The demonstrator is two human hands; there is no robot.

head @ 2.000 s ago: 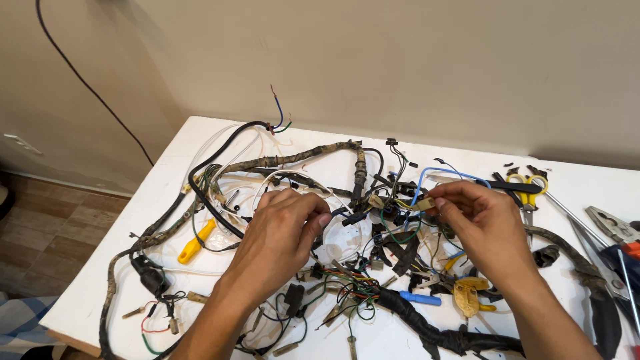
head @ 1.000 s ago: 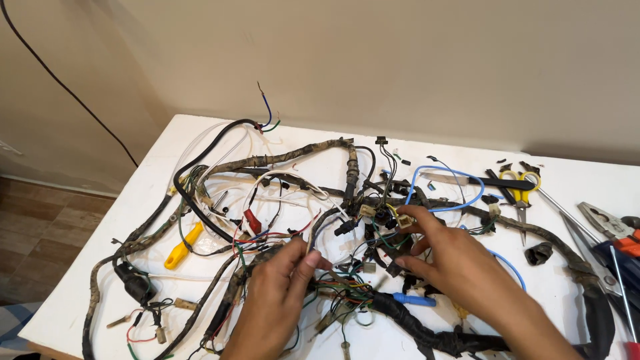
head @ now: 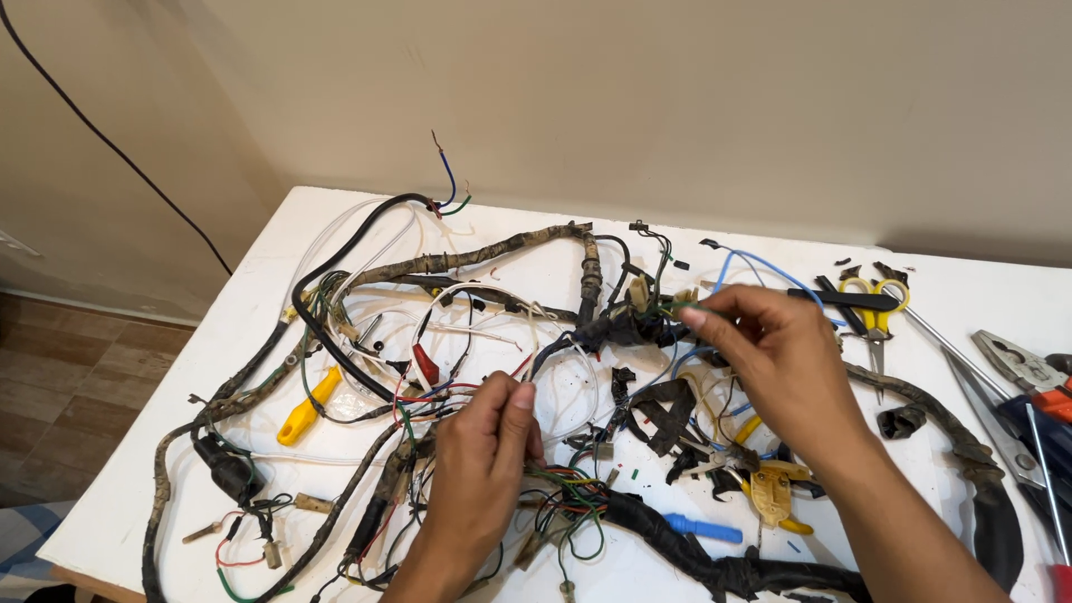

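A wiring harness wrapped in worn black tape (head: 494, 247) spreads over the white table (head: 276, 243). Near its centre, my left hand (head: 486, 452) has thumb and forefinger pinched on a wire, beside a fan of coloured wires (head: 578, 486). Up and to the right, my right hand (head: 762, 352) pinches a thin green wire (head: 670, 306) next to pale connectors (head: 639, 293) and a black-taped branch (head: 620, 328). The wires' ends under my fingers are hidden. Loose black tape (head: 670, 406) lies below my right hand.
Yellow-handled scissors (head: 875, 322), pliers (head: 1013, 360) and a long metal shaft (head: 963, 356) lie at the right. A yellow handle (head: 310, 406) is at the left, a blue handle (head: 703, 528) at lower centre, beside a yellow tool (head: 770, 494). The wall (head: 586, 109) stands behind.
My right hand has risen from the tangle and now pinches a green wire. The loose black tape and yellow tool below it show more fully than one second ago.
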